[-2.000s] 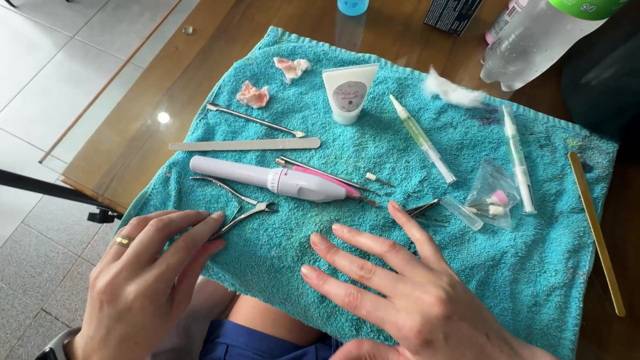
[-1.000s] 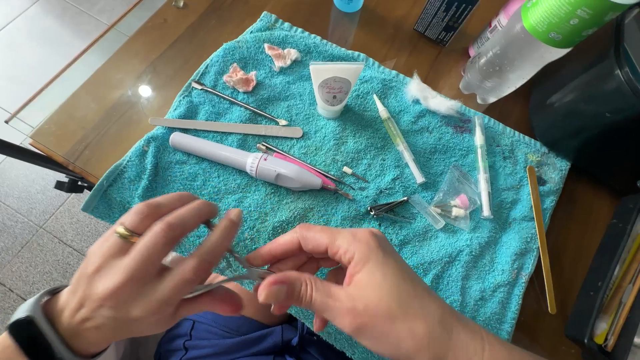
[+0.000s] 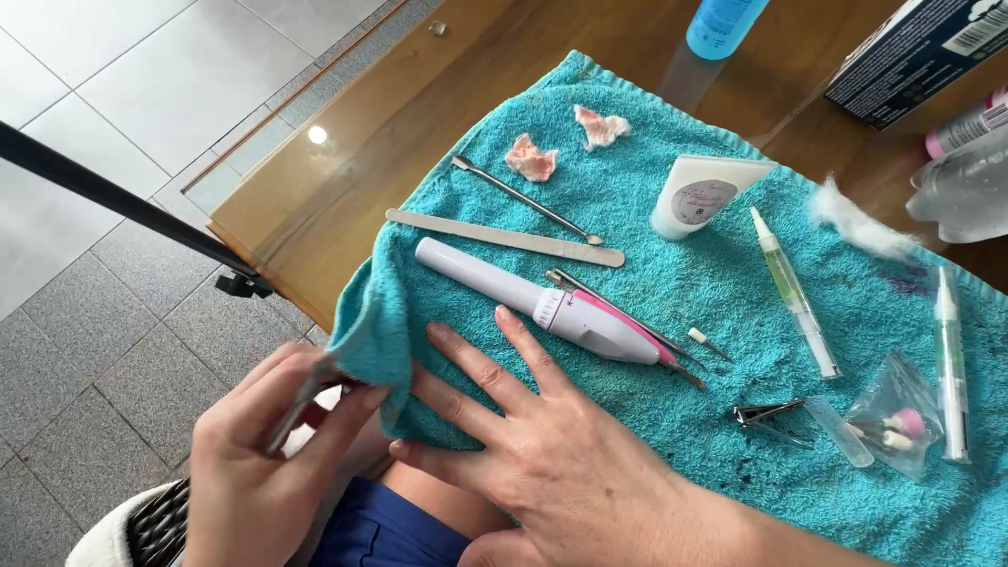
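My left hand [image 3: 268, 449] holds the metal cuticle nippers [image 3: 295, 409], blurred and partly hidden by the fingers, against a lifted fold of the turquoise towel [image 3: 370, 323]. Palm down, my right hand [image 3: 528, 441] rests on the towel with its fingers spread. Just beyond its fingertips lies a white electric nail drill [image 3: 504, 283], with a pink-handled tool [image 3: 622, 315] and a slim metal tool [image 3: 602, 295] alongside. Farther up are a nail file [image 3: 512, 239], a metal cuticle pusher [image 3: 528, 198] and two stained cotton pieces [image 3: 531, 157].
A white tube [image 3: 701, 193], two clear applicator pens [image 3: 795, 299], a nail clipper [image 3: 764, 411] and a small plastic bag of drill bits [image 3: 898, 417] are on the towel. A blue bottle [image 3: 720, 27], a dark box [image 3: 906, 63] and a clear bottle [image 3: 965, 189] stand behind.
The nippers, held between both hands a second ago, are now at the towel's left edge in my left hand. My right hand has let go and lies flat. The towel's left edge is lifted.
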